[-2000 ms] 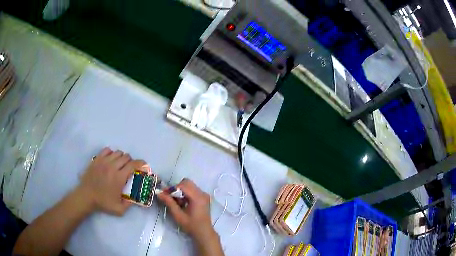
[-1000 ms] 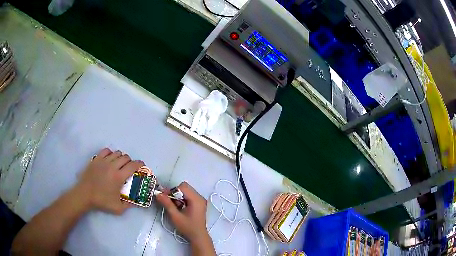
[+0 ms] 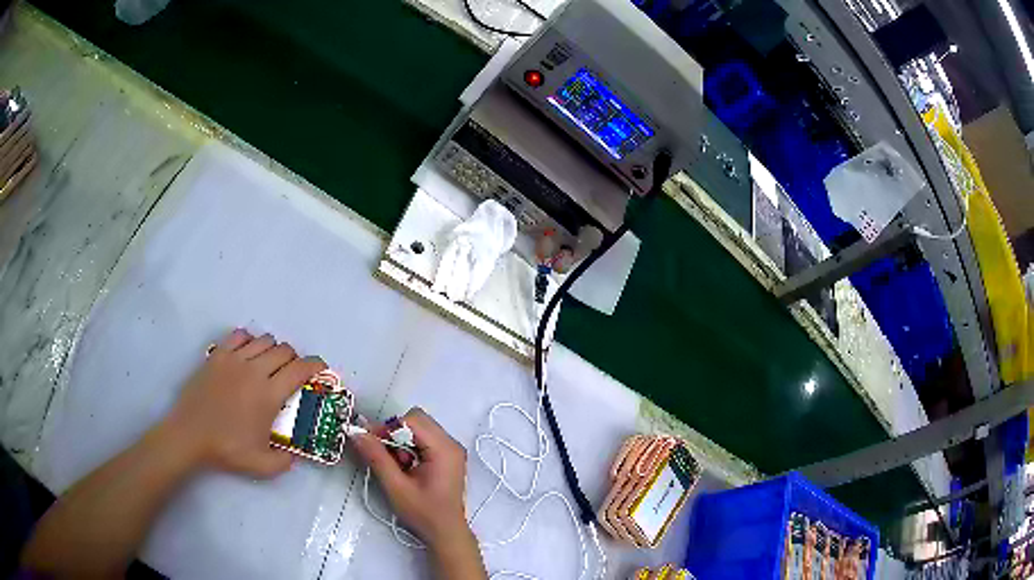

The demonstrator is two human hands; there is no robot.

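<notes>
My left hand [image 3: 240, 402] lies over the left part of a power bank unit [image 3: 315, 424] and holds it on the white mat. The unit's green circuit board and a dark strip show beside my fingers; the rest is under the hand. My right hand [image 3: 417, 470] is at the board end of the unit and holds a white USB plug [image 3: 399, 436] in its fingertips. A small white tip points at the unit's edge; whether it is fully in the port I cannot tell. A thin white cord [image 3: 494, 436] trails across the mat.
A stack of units [image 3: 646, 492] stands at the right, beside a blue bin [image 3: 737, 532] of units. The tester [image 3: 590, 102] has a lit screen, above a white plate [image 3: 425, 240] with a crumpled white cloth [image 3: 476, 252]. A black lead [image 3: 542, 374] runs down from it. More units [image 3: 14, 142] are far left.
The camera view has shifted slightly. The white cord's loops lie differently from two seconds ago. Both hands stay at the unit, nearly in place.
</notes>
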